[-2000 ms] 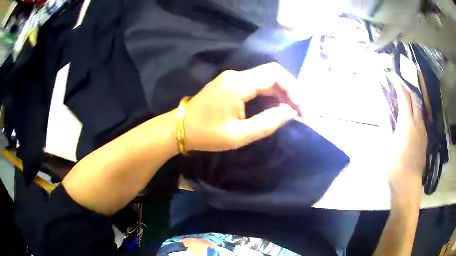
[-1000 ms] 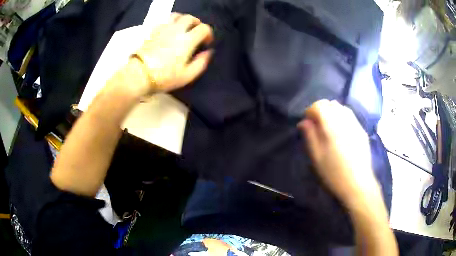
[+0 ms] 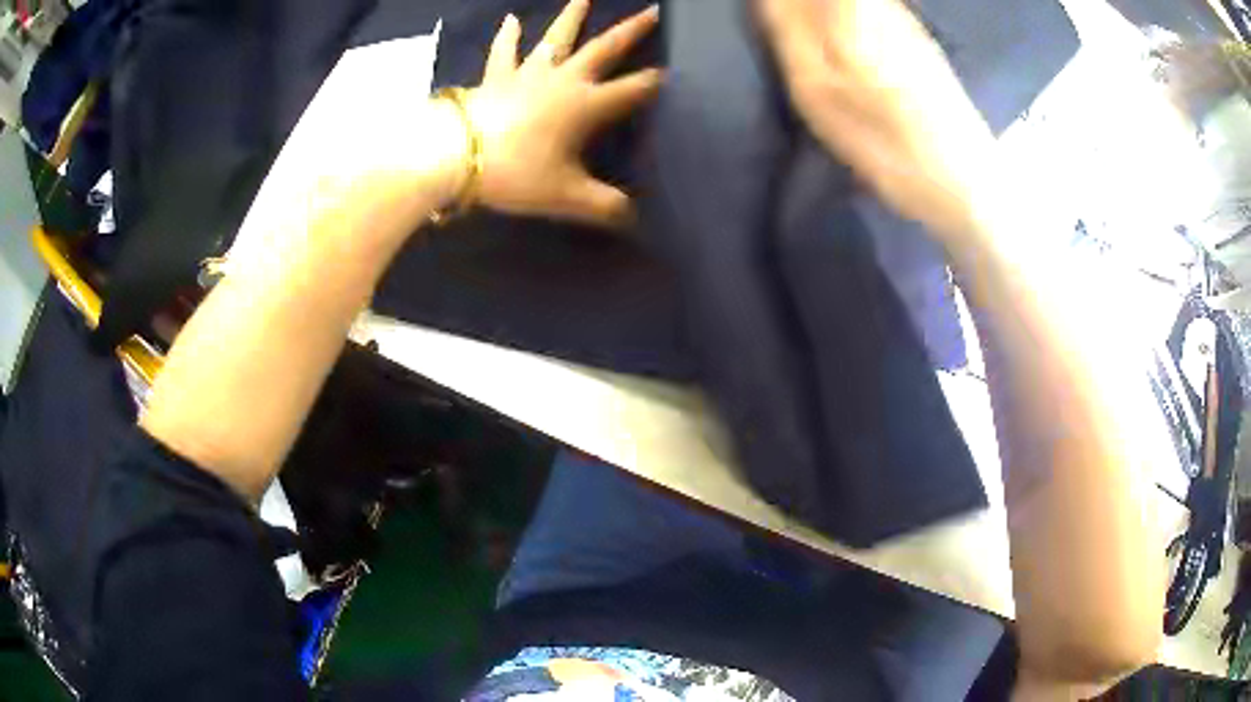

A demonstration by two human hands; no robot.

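Note:
A dark fabric panel [image 3: 809,357] lies folded over in front of me, its lower corner near the table's front edge. My left hand [image 3: 569,124] is spread flat with its fingers apart on dark cloth at the upper middle, left of the fold. A yellow bracelet is on that wrist. My right hand [image 3: 837,55] is at the top edge over the fabric, blurred and partly cut off. Its fingertips are not clear, so I cannot tell whether it grips the cloth.
Large black-handled scissors [image 3: 1196,549] lie at the right with slim tools beside them. The white table's front edge [image 3: 659,446] runs diagonally below the cloth. More dark cloth [image 3: 179,165] is piled at the left, near a yellow bar [image 3: 69,281].
The dark cloth has shifted and folded over, uncovering the table's front edge. My left hand has moved right and spread its fingers. My right hand has moved up to the top edge.

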